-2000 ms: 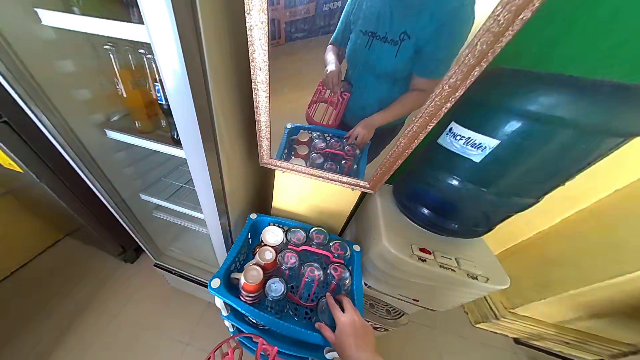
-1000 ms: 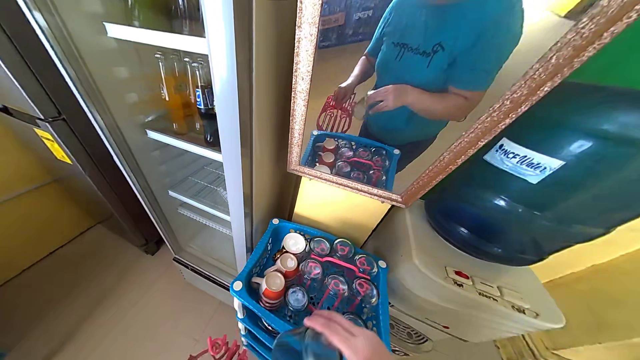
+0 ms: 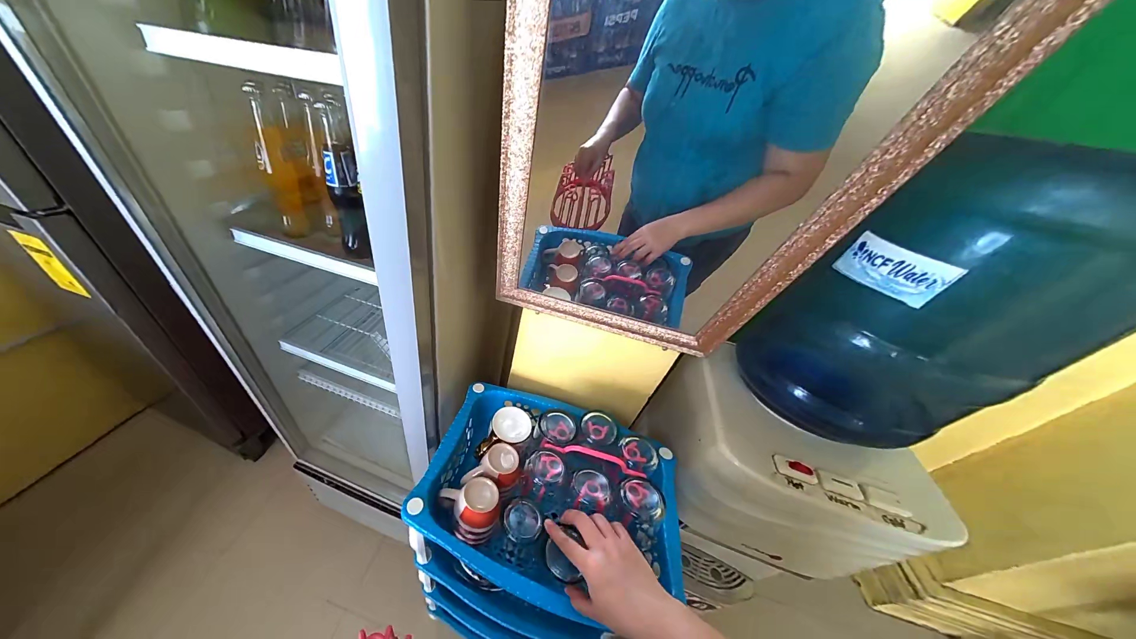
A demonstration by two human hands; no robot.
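A blue plastic basket rack point(image 3: 541, 590) holds upturned drinking glasses point(image 3: 590, 491) and several mugs, some orange and white point(image 3: 479, 501), along its left side. Among the glasses a pink-red carrier handle point(image 3: 595, 455) shows. My right hand point(image 3: 612, 568) reaches in at the front right, its fingers around a clear glass point(image 3: 561, 561) low in the basket; my palm partly hides that glass. Directly, my left hand is out of the frame, but the mirror shows my left hand point(image 3: 590, 160) gripping a red wire-like carrier point(image 3: 581, 200). A red tip of it point(image 3: 383, 634) shows at the bottom edge.
A glass-door cooler point(image 3: 413, 311) with bottles stands left of the basket. A glitter-framed mirror point(image 3: 603, 327) hangs behind it. To the right is a water dispenser point(image 3: 737, 461) with a large blue jug point(image 3: 852, 355). Lower basket tiers point(image 3: 497, 603) sit beneath the top one.
One second ago my right hand held a glass above the basket's front; now hand and glass are lower, inside it. The mirror shows the red carrier still in my left hand.
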